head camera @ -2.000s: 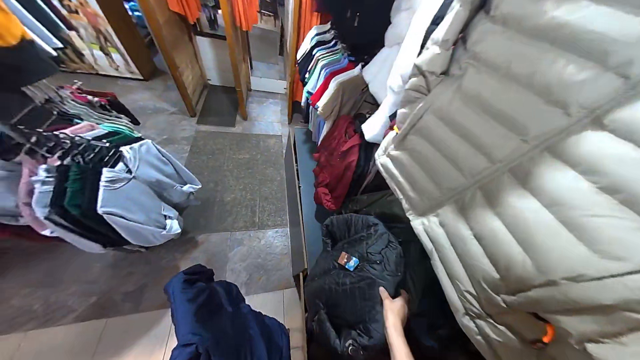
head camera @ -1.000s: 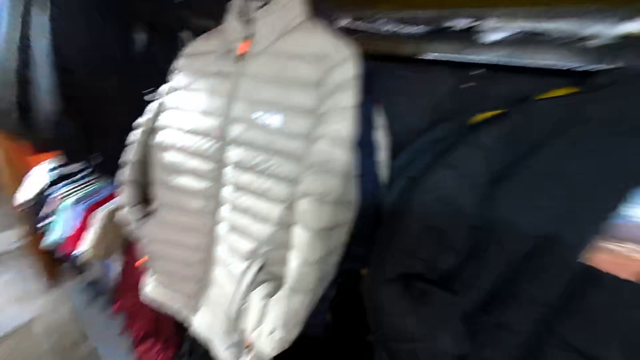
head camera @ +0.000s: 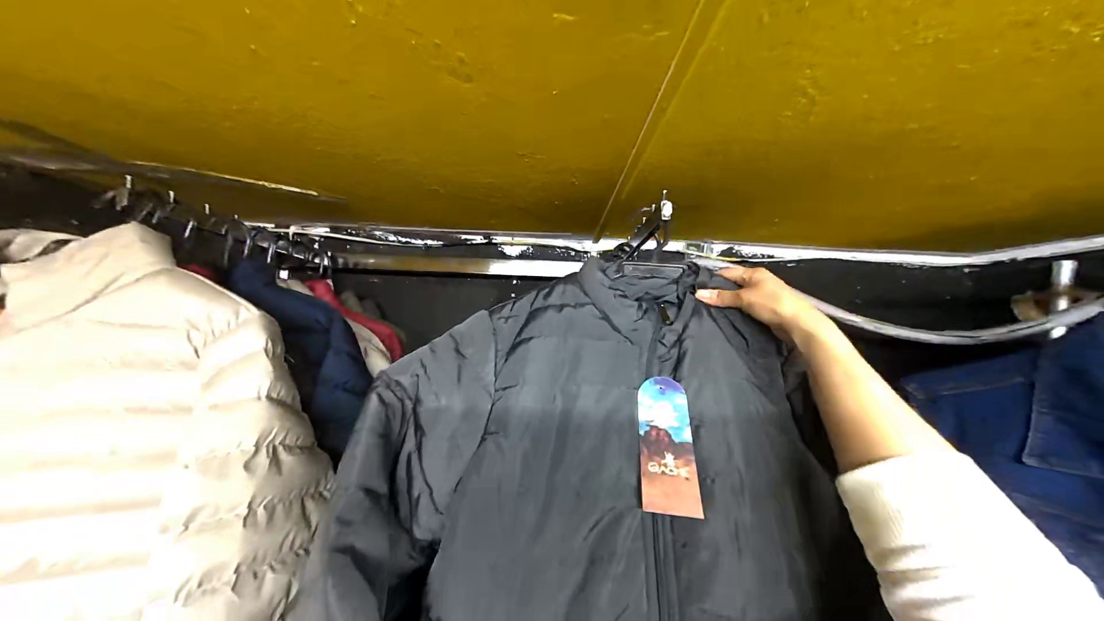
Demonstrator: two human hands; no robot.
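Observation:
A black zip-front jacket (head camera: 552, 431) hangs upright in the middle of the head view, on a dark hanger (head camera: 642, 237) whose hook is up by the metal rail. My right hand (head camera: 755, 297) grips the jacket at its collar and shoulder, on the right side of the neck; the fingertips rest on the fabric and part of the grip is hidden behind it. A printed cardboard tag (head camera: 669, 448) with writing hangs over the front zipper. My left hand is outside the view.
The metal rail (head camera: 448, 263) runs below a yellow ceiling panel (head camera: 517, 112). At left hang a cream puffer jacket (head camera: 129, 414), a navy jacket (head camera: 323, 354) and several other garments. Blue denim clothing (head camera: 992, 431) and a curved silver tube (head camera: 914, 332) are at right.
The view has swung up from the low shelf to the rail. My right hand, earlier on a folded black jacket below, is now at the collar of a hanging black jacket.

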